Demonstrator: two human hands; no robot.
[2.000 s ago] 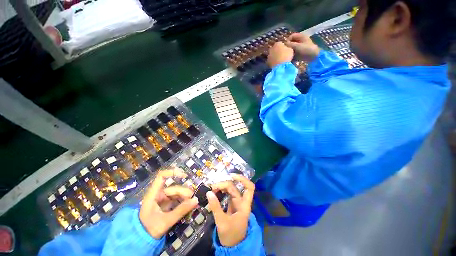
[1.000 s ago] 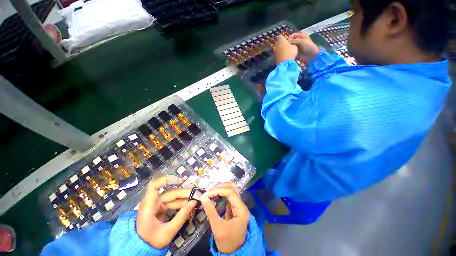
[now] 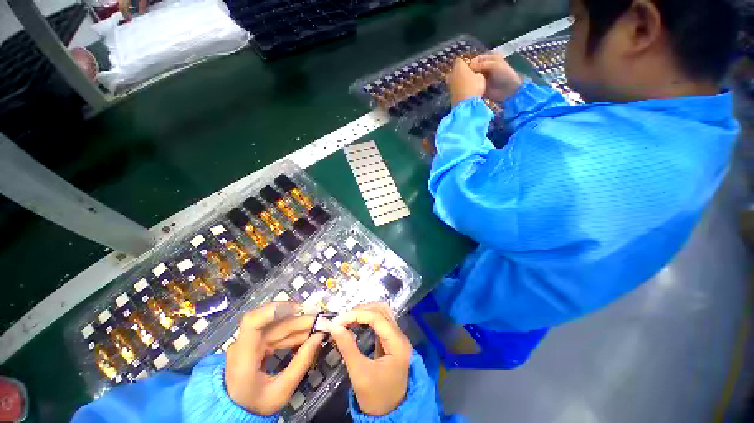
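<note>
My left hand (image 3: pixel 269 355) and my right hand (image 3: pixel 374 351) meet over the near edge of a clear blister tray (image 3: pixel 343 216). Their fingertips pinch one small flex cable module (image 3: pixel 321 325) between them. Its end shows a dark edge and a pale face; the fingers hide the rest. The tray holds rows of modules with orange-gold tails. Modules on its left part carry pale square pads (image 3: pixel 122 301); several at the upper right have all-black ends (image 3: pixel 269 194).
A pad sheet (image 3: pixel 377 183) lies right of the tray. A worker in a blue smock (image 3: pixel 579 215) sits at the right, hands over another tray (image 3: pixel 413 78). A metal upright (image 3: pixel 74 198) stands left. A white bundle (image 3: pixel 169 41) and black trays (image 3: pixel 298 21) lie behind.
The module between my fingertips showed a black face, then a dark frame-like outline, and now a pale face. My hands have stayed close together at nearly the same place.
</note>
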